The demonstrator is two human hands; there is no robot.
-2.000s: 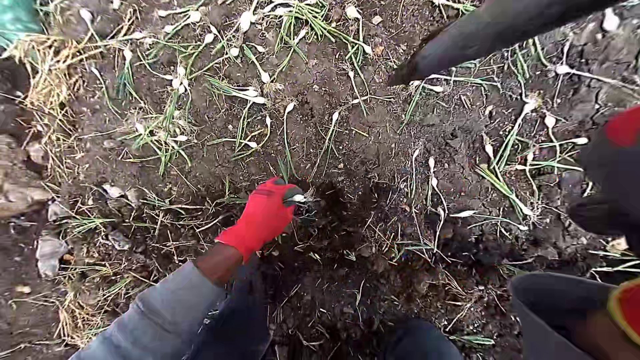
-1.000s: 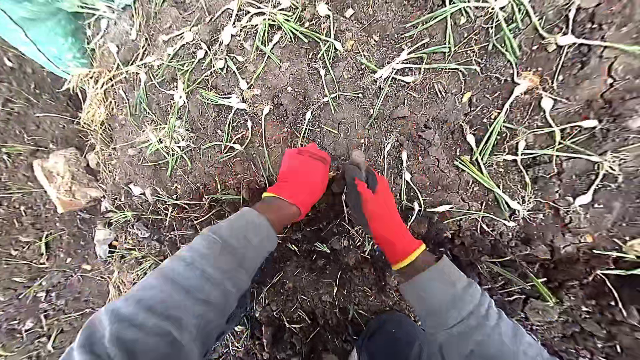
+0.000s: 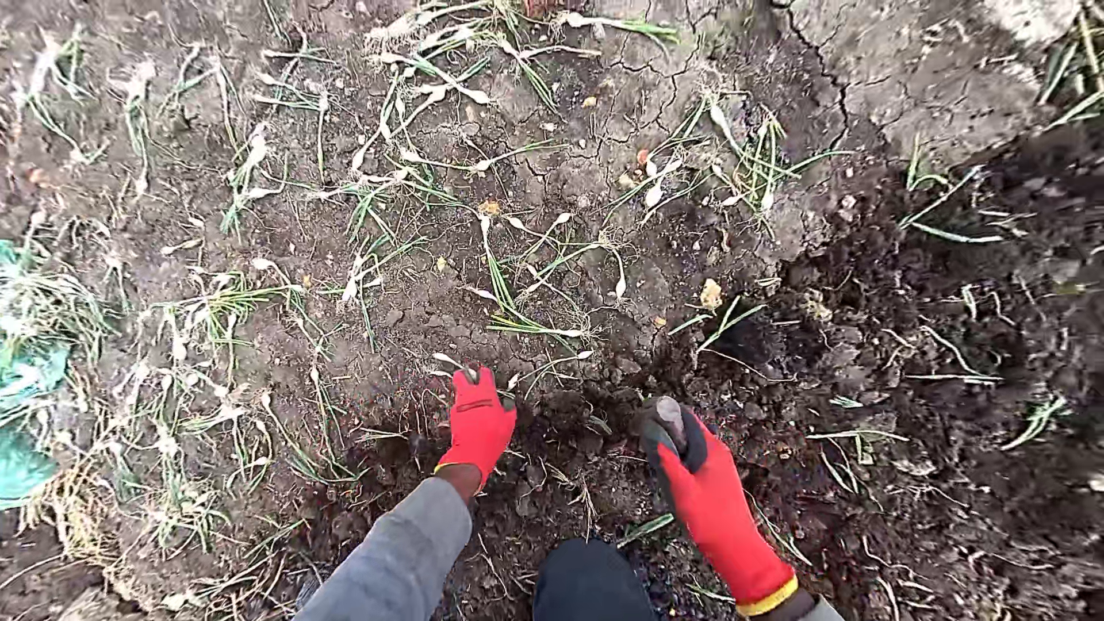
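Observation:
My left hand, in a red and dark glove, is low over the soil, its fingertips beside a small white-bulbed seedling with green leaves. Whether the fingers pinch a plant, I cannot tell. To the right, my right hand, gloved alike, is closed round a grey-brown object with a blunt rounded end; the rest of it is hidden in the fist. Another thin seedling lies between and above the hands. More bulbed seedlings lie scattered on the cracked soil farther up.
Dark, loosened soil with roots and leaf scraps spreads below and to the right. Green plastic material and dry straw are at the left edge. My dark-clothed knee is at the bottom middle.
The view has shifted right along the bed. My hands, close together one second ago, are now apart. The thick dark shaft at the upper right two seconds ago is out of view.

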